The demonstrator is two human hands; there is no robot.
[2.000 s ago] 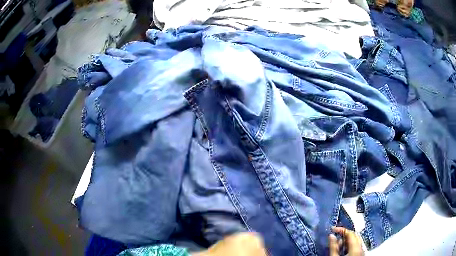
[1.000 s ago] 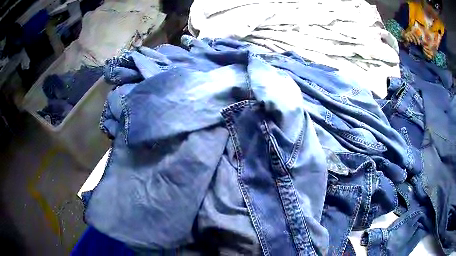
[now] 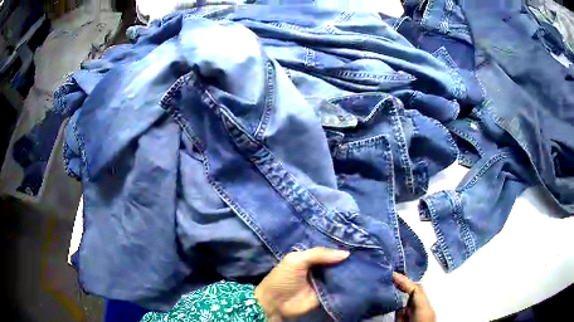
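A faded blue denim garment (image 3: 264, 195) lies heaped on the white table, with a long double-stitched strip running down towards me. My left hand (image 3: 296, 283), in a green patterned sleeve, grips the near end of the denim, thumb on top and the fingers partly hidden under the cloth. My right hand (image 3: 413, 300) is at the bottom edge of the view, partly cut off, its curled fingers at the right edge of the same cloth. Whether it pinches the cloth or holds a tool is not visible.
More denim lies on the right, with a cuff (image 3: 448, 229) on the white table (image 3: 497, 264), whose curved edge shows at lower right. A pale tub (image 3: 53, 141) stands at left. White cloth (image 3: 163, 7) lies behind the heap.
Both hands, out of view one second ago, are now at the near end of the denim, the left one gripping it. The view has shifted, and the heap appears further left and higher.
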